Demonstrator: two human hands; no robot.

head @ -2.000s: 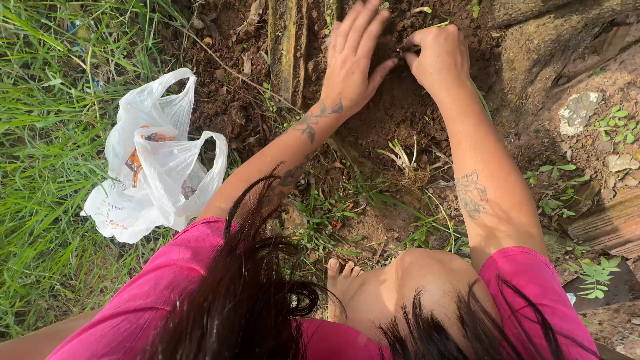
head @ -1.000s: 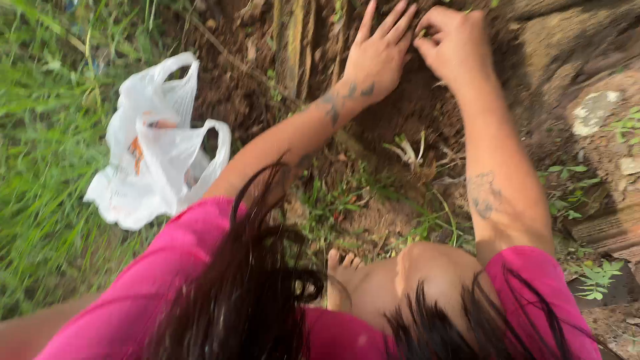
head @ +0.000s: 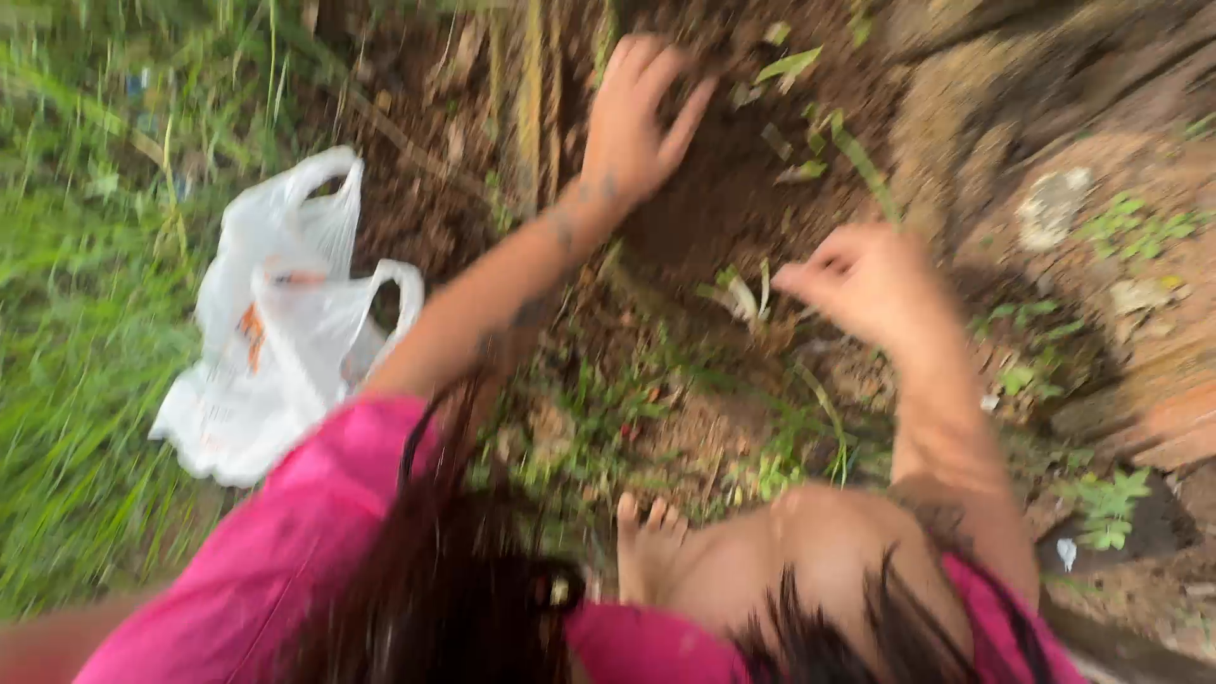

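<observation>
My left hand point(head: 641, 119) is over the dark soil point(head: 693, 209) near the top of the view, fingers apart and blurred by motion, nothing seen in it. My right hand point(head: 855, 285) is lower and to the right, thumb and fingers bent close together; whether something small is between them cannot be told. Just left of its fingertips a cut, pale plant stub point(head: 741, 294) stands in the ground. Loose green leaf pieces point(head: 788, 66) lie on the soil right of my left hand. A white plastic carrier bag point(head: 285, 332) lies left of my left forearm.
Green grass point(head: 85, 361) covers the left side. Long brown stalks point(head: 532, 104) lie at the top. Large rocks point(head: 988, 104) edge the soil at the right, with small weeds point(head: 1111, 503) below them. My bare foot point(head: 646, 541) and knee are at the bottom.
My hands were close together at the soil near the top; now they are apart. My right hand has come down beside the pale stub. My left hand remains over the soil.
</observation>
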